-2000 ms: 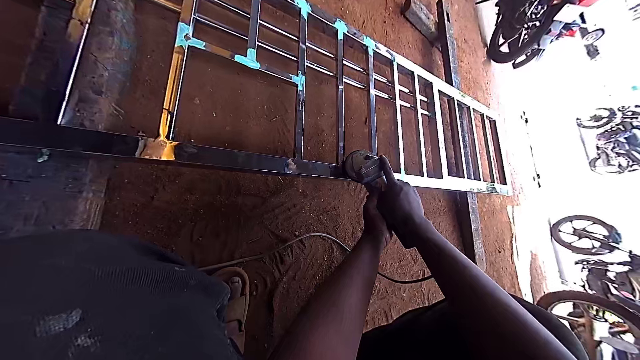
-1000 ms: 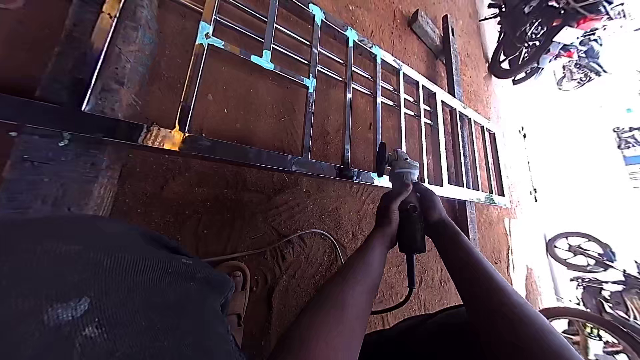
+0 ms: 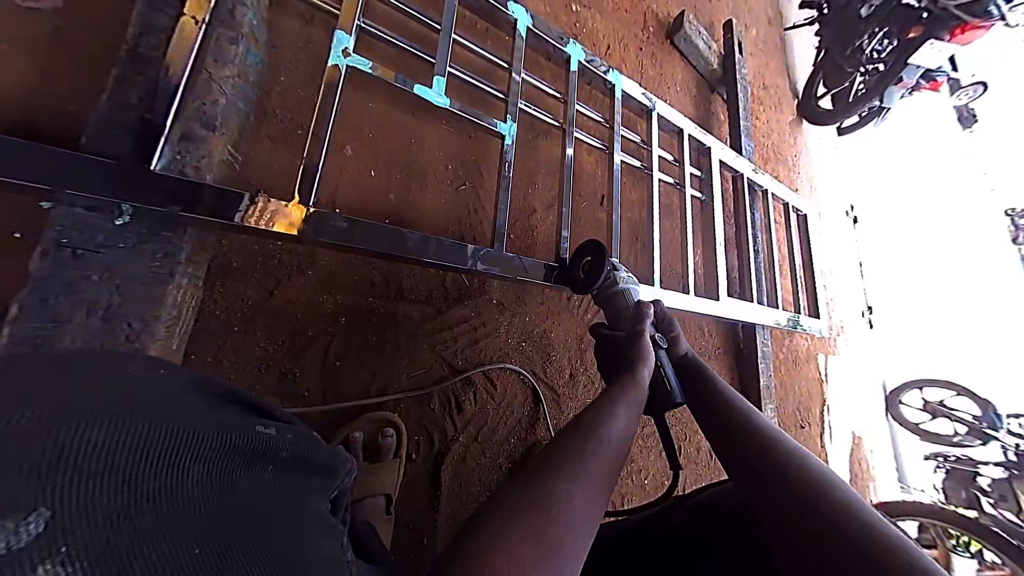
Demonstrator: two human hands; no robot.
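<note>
Both my hands hold a corded angle grinder (image 3: 620,300) near the middle of the view. My left hand (image 3: 624,344) wraps its body from the left, and my right hand (image 3: 670,330) grips it from the right, partly hidden behind it. The grinder's dark disc (image 3: 589,266) is at the near rail of a welded metal frame (image 3: 416,242), by the foot of a crossbar; whether it touches cannot be told. Light blue patches (image 3: 433,92) mark several joints of the frame. A yellow-brown patch (image 3: 274,214) covers one joint on the near rail.
Worn beams (image 3: 120,264) and a dark metal bar (image 3: 740,88) lie beneath the frame on reddish soil. A pale cable (image 3: 448,386) curves near my sandalled foot (image 3: 376,464). A short block (image 3: 698,52) lies beyond the frame. Motorcycles (image 3: 872,56) stand at the right.
The grinder has moved from the near rail to slightly clear of it, then back left, its disc now at the rail by a crossbar foot. Both hands stay on it.
</note>
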